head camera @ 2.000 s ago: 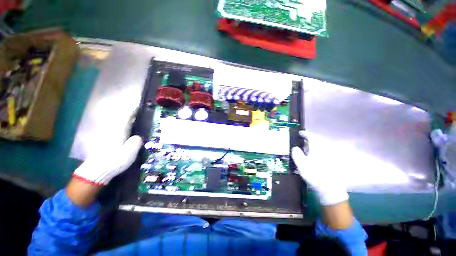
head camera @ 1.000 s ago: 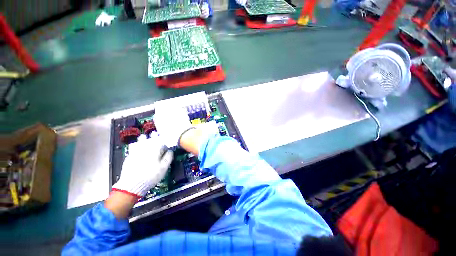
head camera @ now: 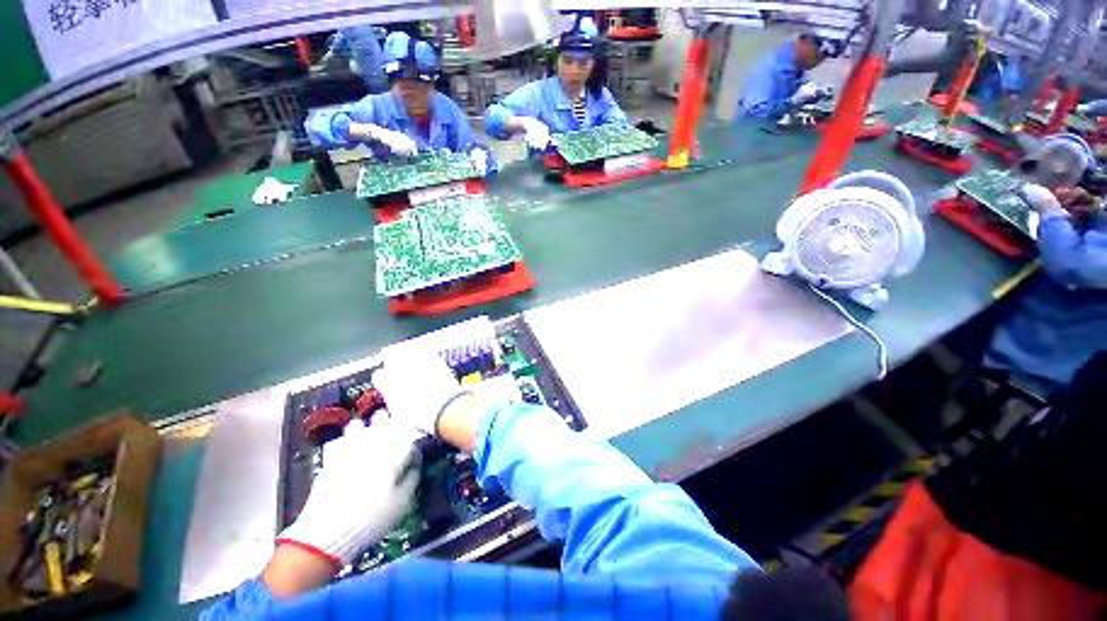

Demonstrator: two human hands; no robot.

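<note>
A black board carrier [head camera: 293, 455] lies on the shiny metal sheet in front of me, with a populated circuit board [head camera: 517, 359] in it. Dark red toroidal inductors [head camera: 325, 421] show at the board's far left. My left hand [head camera: 358, 485], in a white glove with a red cuff edge, lies over the board's left middle. My right hand [head camera: 419, 386], in a white glove, reaches across the upper middle beside it. The hands cover much of the board. What the fingers touch or grip is hidden.
A cardboard box [head camera: 136, 510] of loose pieces stands at the left. A white desk fan [head camera: 847, 243] with a cord stands at the right. Beyond the carrier, a green board [head camera: 443, 246] rests on a red support [head camera: 467, 291]. Several people in blue smocks work across and along the bench.
Against two seconds ago, both hands have moved from the carrier's sides onto the board. In the last second the view has tilted up, bringing people into sight; the hands have barely moved.
</note>
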